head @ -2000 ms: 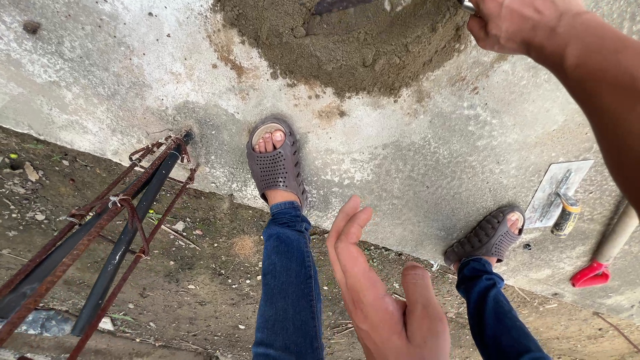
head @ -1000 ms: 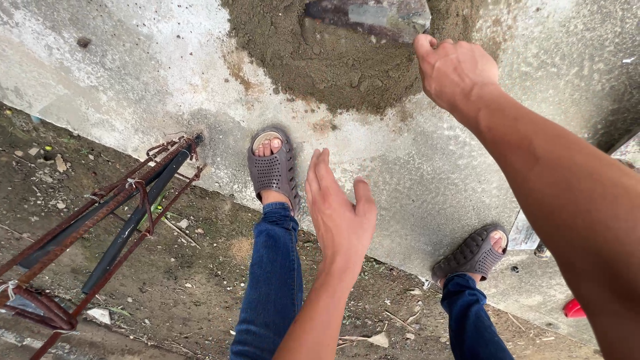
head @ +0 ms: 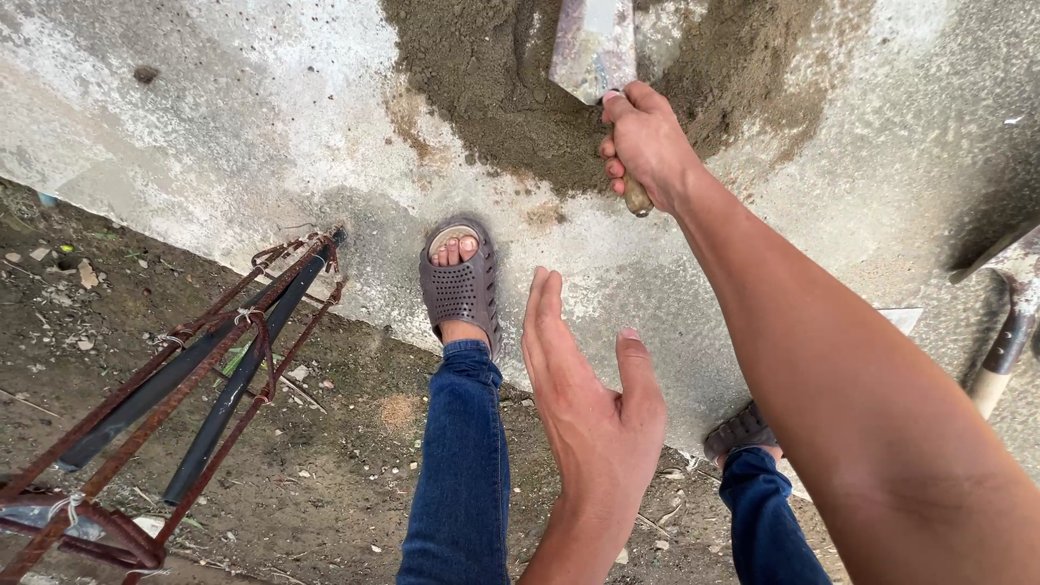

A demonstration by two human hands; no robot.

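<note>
My right hand (head: 650, 150) grips the wooden handle (head: 637, 197) of a masonry trowel near the top. The trowel's metal blade (head: 595, 53) points away from me over a heap of grey-brown sand or dry mortar mix (head: 504, 106), its surface stained with dried residue. Lower down, my left hand (head: 597, 398) hangs in the air with its fingers extended and thumb apart, holding nothing, between my two legs.
A rusty rebar cage (head: 244, 317) with black pipes rises at the left. My sandalled feet stand on the concrete slab (head: 325, 146), whose edge meets bare soil (head: 325, 487). At the right lie a shovel (head: 1007, 325) and a partly hidden flat metal plate (head: 902, 318).
My right hand has moved left over the heap with the trowel, whose blade has turned from lying sideways to pointing away from me. My left hand stays empty.
</note>
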